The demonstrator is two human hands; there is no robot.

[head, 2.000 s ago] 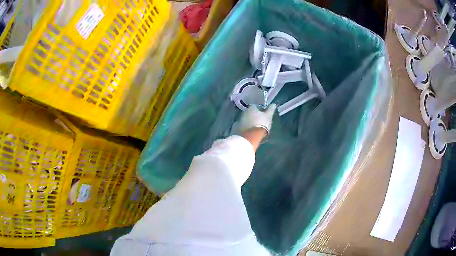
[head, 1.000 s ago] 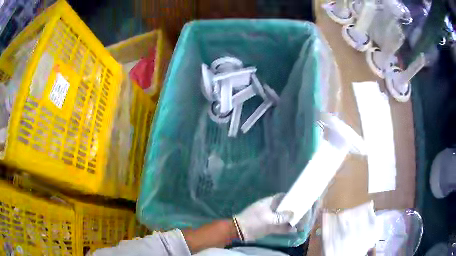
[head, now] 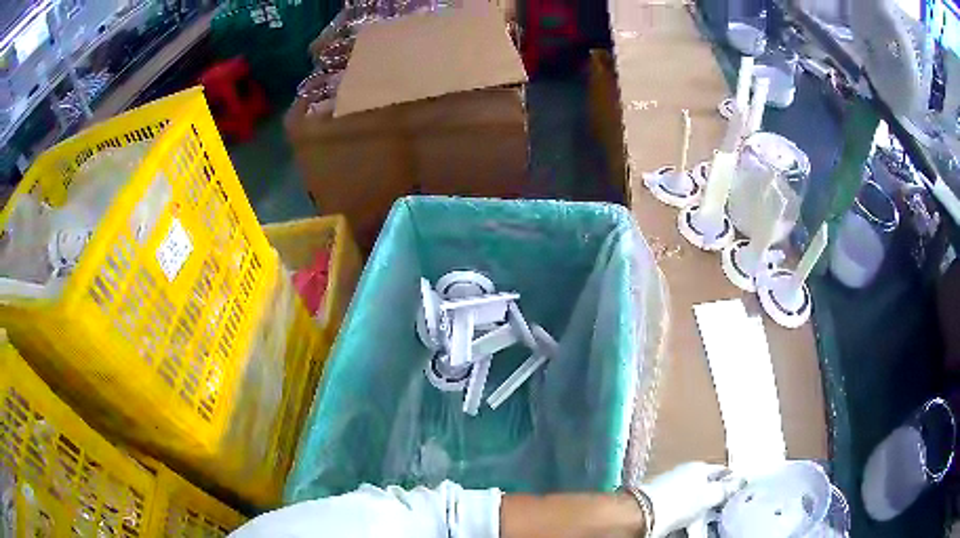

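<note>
My left hand (head: 684,496), in a white glove, reaches in from the left at the bottom. Its fingers are closed on the left side of a clear tank (head: 781,502) with a round, whitish end. The bottom edge cuts off the tank and part of the hand. My right hand is not in view. Several white disc-and-stem parts (head: 479,334) lie loose in the lined teal bin (head: 347,405). More disc-and-stem parts (head: 784,297) stand on the cardboard-covered bench (head: 674,116), stems up, around another clear tank (head: 771,189).
White paper strips (head: 745,384) lie on the bench. Yellow crates (head: 184,305) are stacked left of the bin. A brown cardboard box (head: 411,147) stands behind it. The dark green conveyor (head: 858,347) runs on the right and carries clear tanks (head: 905,462).
The view has tilted up. My left hand has moved from inside the bin, over its near right corner, to the tank on the bench. The white part it held is no longer distinct.
</note>
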